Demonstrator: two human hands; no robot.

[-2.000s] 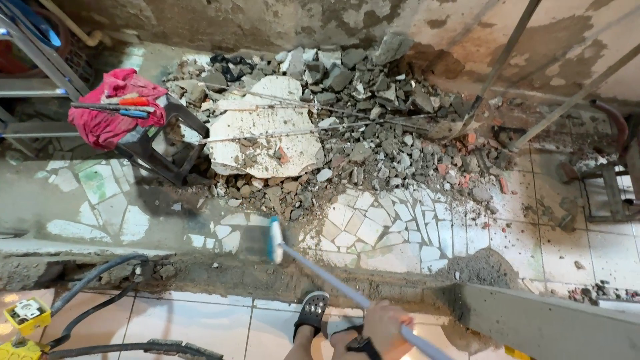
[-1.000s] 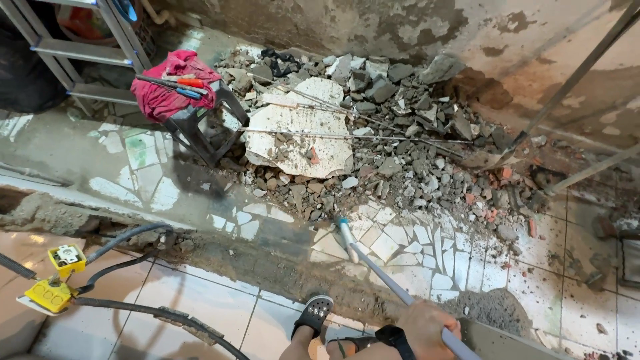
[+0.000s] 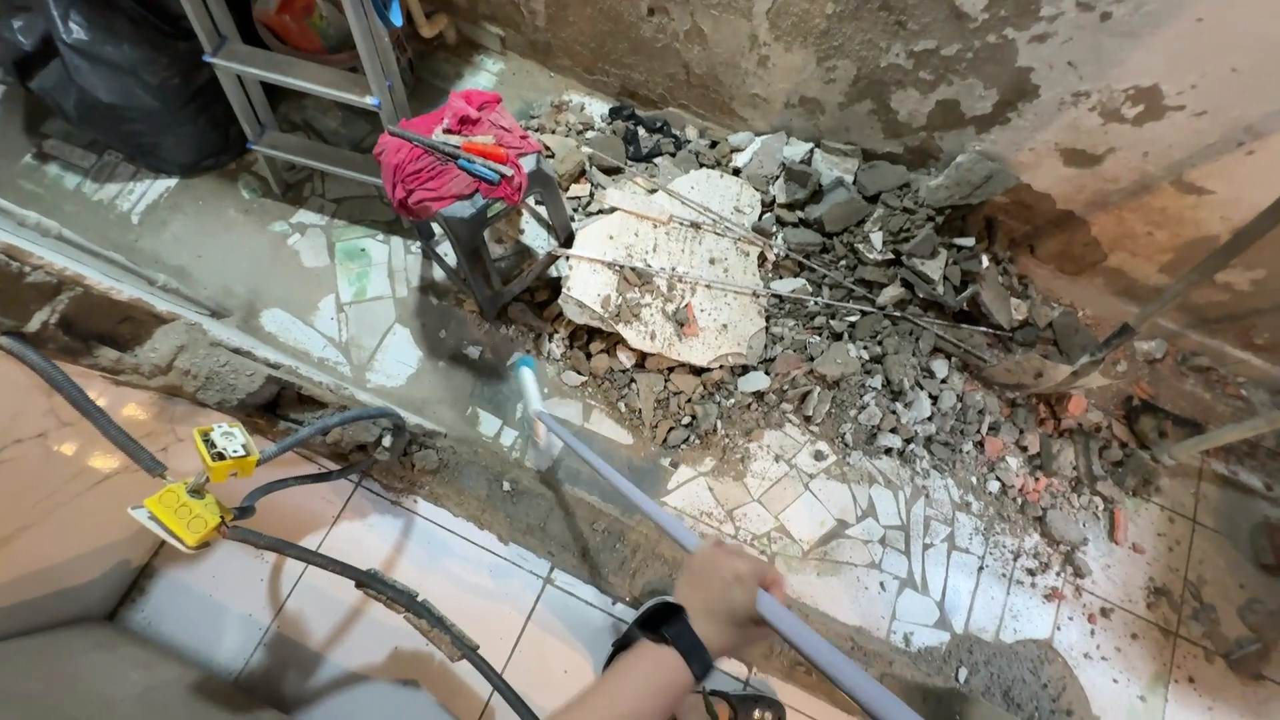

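My left hand (image 3: 728,600), with a black watch on its wrist, grips a pale lilac pole (image 3: 640,500) near the bottom centre. The pole runs from the lower right up to a narrow blue and white broom or brush head (image 3: 528,385), tilted over the grey floor strip beside the rubble. My right hand is out of view. Beyond the head lies a heap of broken concrete and tile rubble (image 3: 850,350), with a large white slab (image 3: 670,270) and thin metal rods on it. Broken-tile mosaic (image 3: 810,510) shows in front of the heap.
A dark plastic stool (image 3: 490,245) holds a pink cloth (image 3: 440,185) and hand tools. Behind it stand an aluminium stepladder (image 3: 300,80) and a black bag (image 3: 120,90). Yellow electrical boxes (image 3: 190,510) hang on corrugated conduit at left. A rough raised edge (image 3: 480,490) crosses the floor.
The view has shifted well to the left. The broom head was by the mosaic's left edge a second ago and is now further left, nearer the stool. My left hand still holds the pole.
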